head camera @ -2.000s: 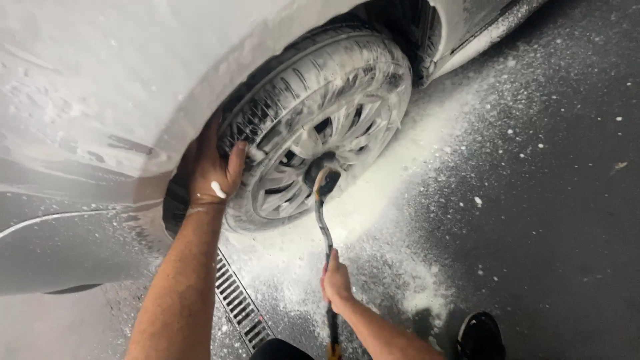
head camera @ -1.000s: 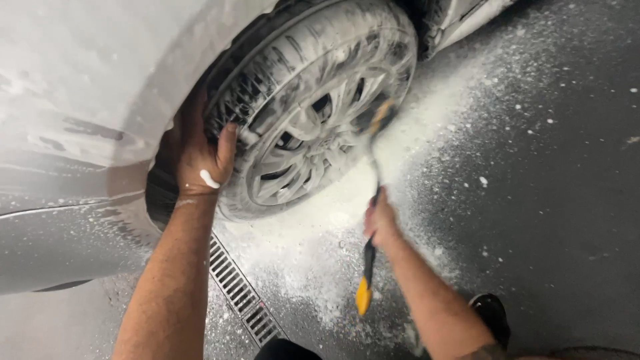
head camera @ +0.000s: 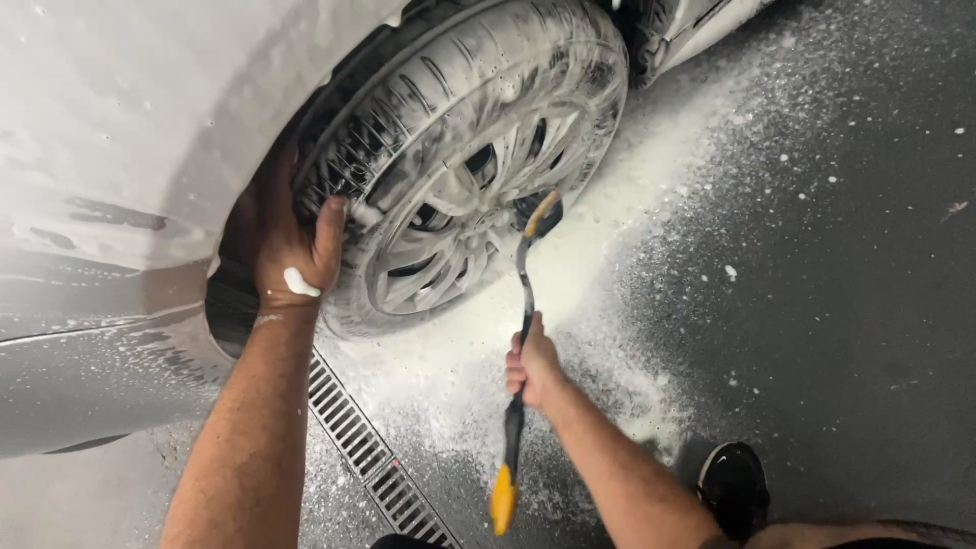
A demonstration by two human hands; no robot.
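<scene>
A foam-covered car wheel (head camera: 473, 198) with a multi-spoke rim and black tire (head camera: 427, 84) fills the upper middle. My left hand (head camera: 297, 252) rests at the tire's tread inside the wheel arch, thumb on the tread and a blob of foam near the wrist; its fingers are hidden behind the tire, so their grip does not show. In my right hand (head camera: 535, 362) is the black handle of a long wheel brush (head camera: 524, 282) with a yellow end. The brush's dark head lies at the spokes on the rim's lower right side.
A foamy light car body (head camera: 152, 114) surrounds the wheel at left and top. White foam (head camera: 579, 267) spreads over the dark floor (head camera: 839, 305) below the wheel. A metal drain grate (head camera: 366, 450) runs beneath my left forearm. A black shoe (head camera: 734, 488) stands at the lower right.
The brush head has moved from near the hub to the tire's right edge, then back toward the spokes. My left hand stays at the tread.
</scene>
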